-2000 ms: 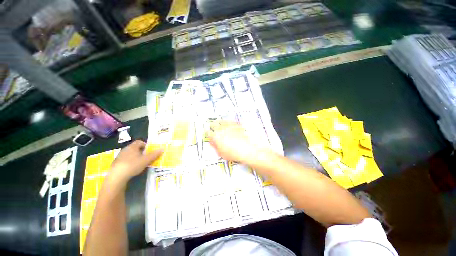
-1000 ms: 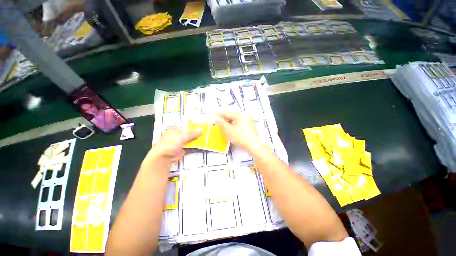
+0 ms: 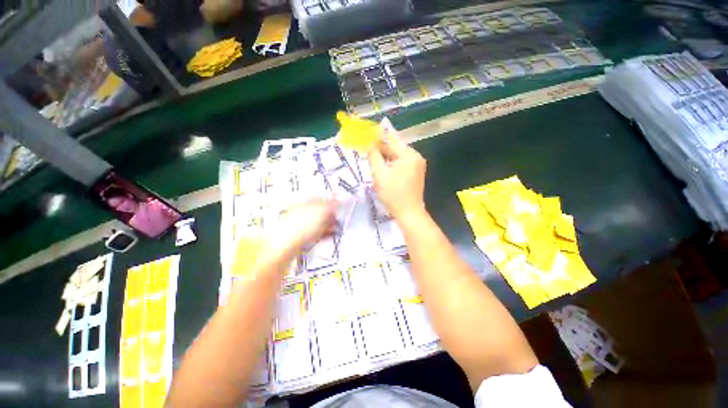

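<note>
The whitish blister tray (image 3: pixel 375 339) lies in front of me, with rows of rectangular pockets, some edged in yellow. My right hand (image 3: pixel 399 171) is raised over the tray's far part, its fingers closed on a yellow piece (image 3: pixel 358 133). My left hand (image 3: pixel 307 227) is over the tray's middle, blurred; I cannot tell whether it holds anything. A yellow sheet (image 3: pixel 254 253) lies on the tray, partly hidden by my left hand and forearm. A white strip with empty windows (image 3: pixel 275 147) shows at the tray's far edge.
A yellow sticker sheet (image 3: pixel 149 327) and a white backing skeleton (image 3: pixel 86 351) lie left, below a lit phone (image 3: pixel 136 203). A pile of yellow pieces (image 3: pixel 531 239) lies right. A tray stack (image 3: pixel 678 119) stands far right. A tray (image 3: pixel 471 60) lies on the conveyor.
My right hand has moved up and away with a yellow piece. My left hand has separated from it. A yellow sheet and windowed strip show on the tray again.
</note>
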